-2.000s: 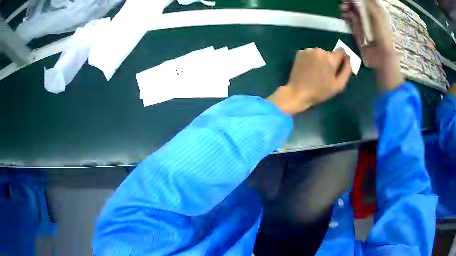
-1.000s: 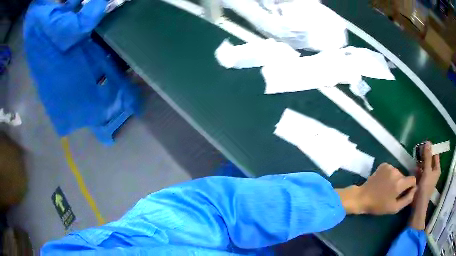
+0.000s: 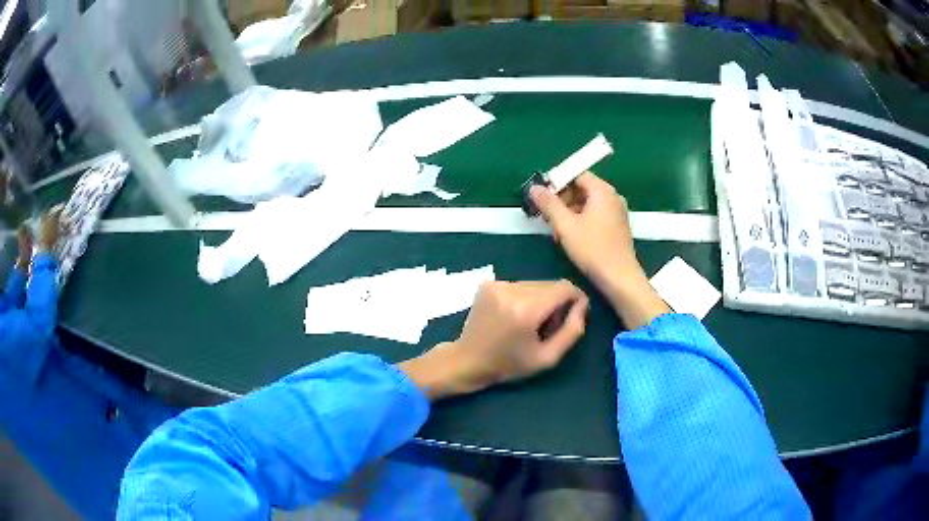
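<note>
My right hand (image 3: 596, 229) holds a small device (image 3: 534, 193) by its black part, above the belt's pale strip. The device's pale strap (image 3: 581, 163) sticks out up and to the right. My left hand (image 3: 525, 331) is curled closed over the belt, with nothing seen in it. Overlapping white sleeves (image 3: 382, 305) lie flat just left of my left hand, one with a small dark printed mark. A white tray (image 3: 774, 297) on the right holds rows of grey-silver units, with several long sleeves over its left part.
A small white card (image 3: 685, 287) lies between my right wrist and the tray. Crumpled clear plastic (image 3: 239, 148) and long white bags (image 3: 326, 219) lie at the left back. A pale post (image 3: 132, 132) stands there. Another person's hands and tray are at far left. Cartons (image 3: 367, 18) line the back.
The view has swung back right and up, showing the tray again. My right hand holds the device farther from my left hand than a second ago. The sleeves lie as before.
</note>
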